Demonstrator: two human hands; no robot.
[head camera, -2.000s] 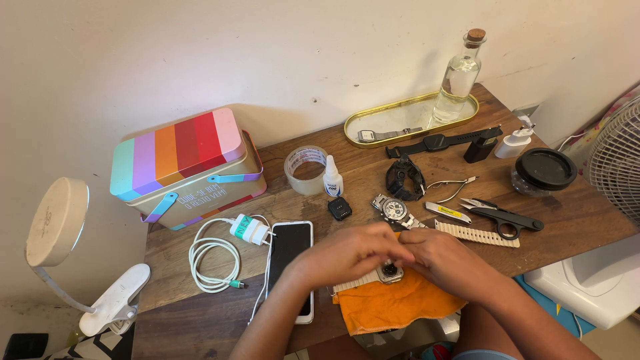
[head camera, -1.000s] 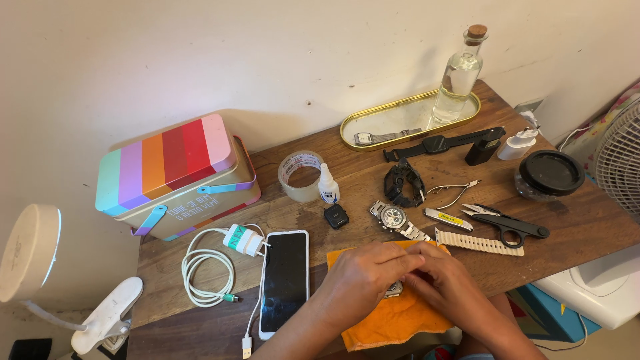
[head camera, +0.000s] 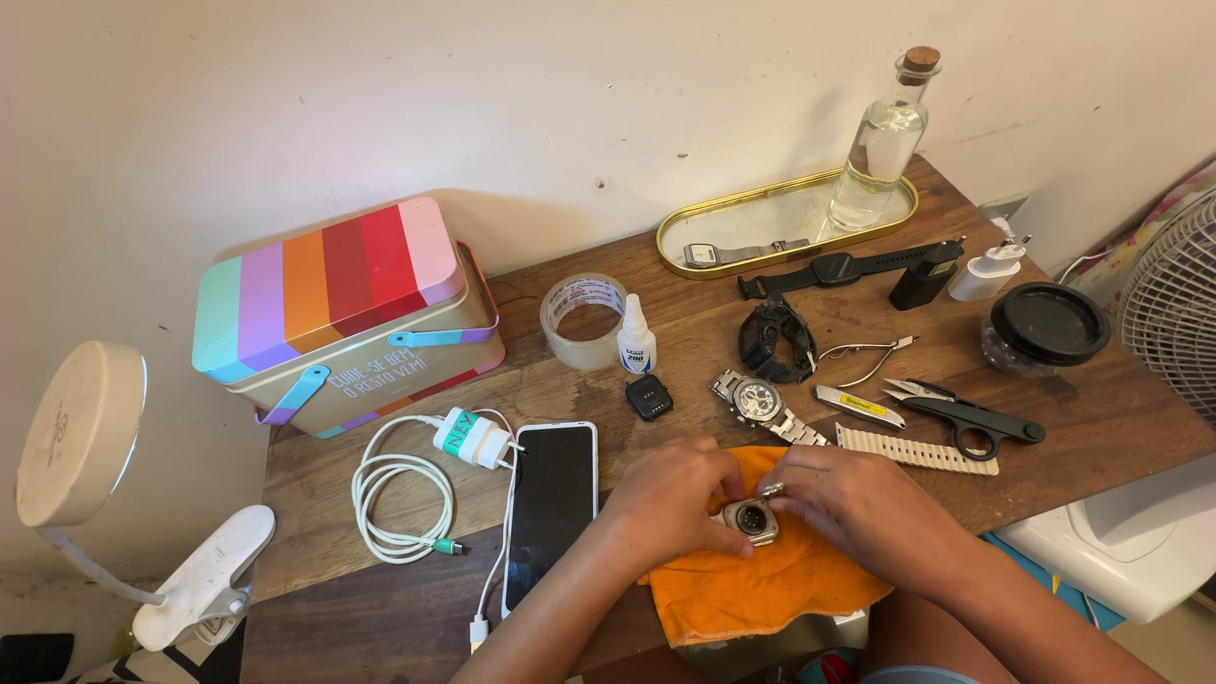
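Note:
My left hand (head camera: 673, 499) holds the silver case of a smartwatch (head camera: 750, 518) by its left side, with the round dark sensor on its back facing up. At the upper right of the case, the fingertips of my right hand (head camera: 836, 484) pinch a small metal piece (head camera: 771, 490); whether it is joined to the case I cannot tell. Both hands are over an orange cloth (head camera: 769, 594) at the table's front edge. Just beyond them lie a steel chronograph wristwatch (head camera: 757, 402) and a cream watch strap (head camera: 917, 450).
A white-edged smartphone (head camera: 551, 503) and coiled cable (head camera: 404, 508) lie left. Behind are a glue bottle (head camera: 636, 342), clear tape roll (head camera: 584, 323) and small black watch case (head camera: 649, 397). Scissors (head camera: 978, 418), a utility knife (head camera: 858, 407) and nippers (head camera: 869, 359) lie right. A corked glass bottle (head camera: 876, 161) stands on a mirrored tray (head camera: 689, 214).
My hands have moved apart, and the back of the smartwatch case now shows between them; a second ago they were close together and mostly covered it.

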